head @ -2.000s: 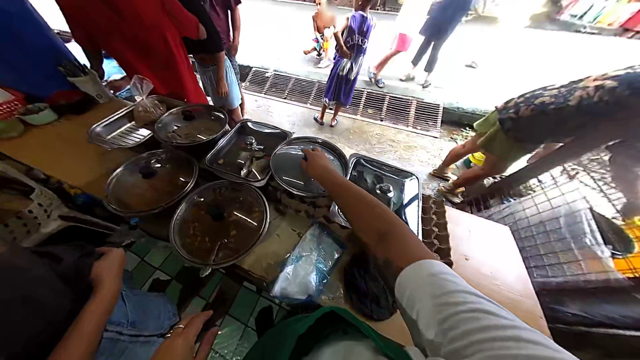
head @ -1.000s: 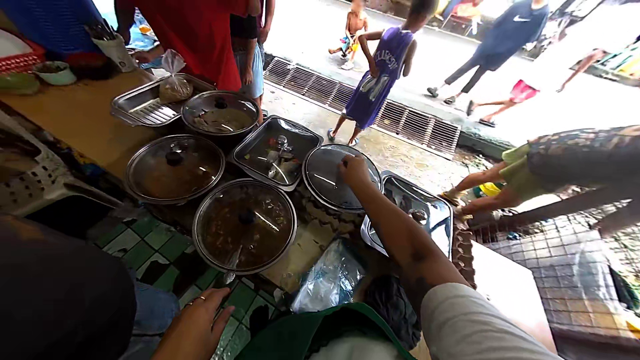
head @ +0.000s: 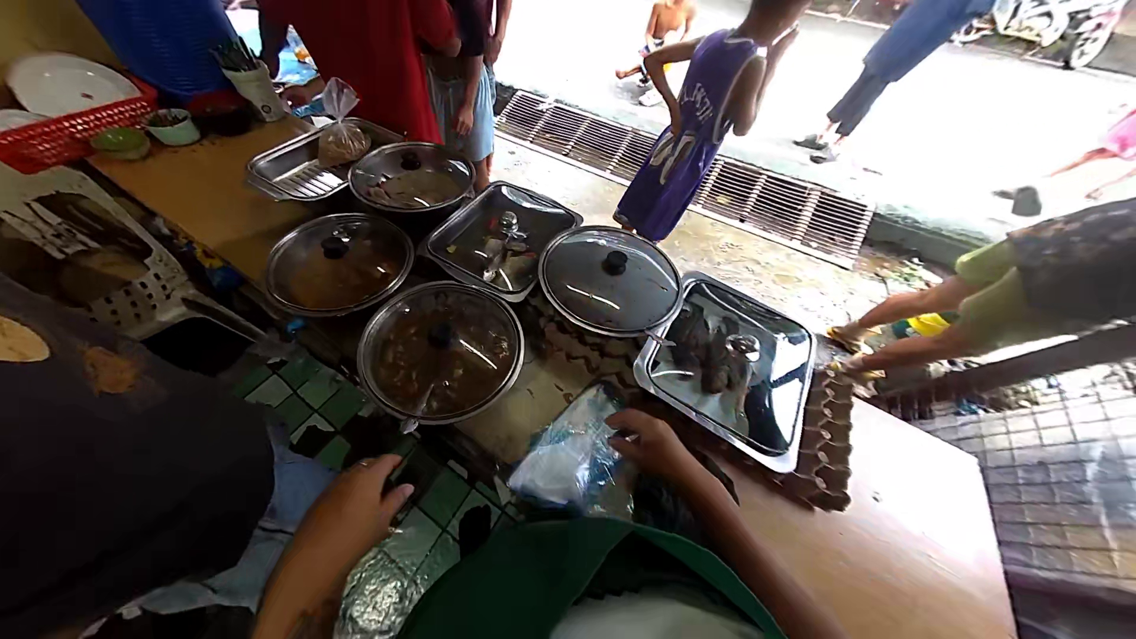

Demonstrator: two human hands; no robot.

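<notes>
My right hand (head: 646, 441) is at the stack of clear plastic bags (head: 568, 457), its fingers curled at the upper right edge; whether it grips a bag I cannot tell. My left hand (head: 368, 497) hangs over the green tiled floor with its thumb and fingers apart, holding nothing. Beyond it stands a round pot of brown stew under a glass lid (head: 441, 355), a spoon handle sticking out. Behind my right hand are a round pot with a grey-looking glass lid (head: 611, 280) and a rectangular steel tray with a lid (head: 728, 368), both on egg cartons (head: 827, 444).
More lidded pots (head: 340, 266) and a lidded rectangular dish (head: 502, 240) stand at the left. A steel tray (head: 293, 169) holds a tied bag of food. A red basket (head: 71, 133) sits at the far left. A person in black is close at my left; others stand beyond the table.
My right hand has left the knob of the round glass lid and come back towards me to the plastic bags. The lid remains on its pot. The view has shifted.
</notes>
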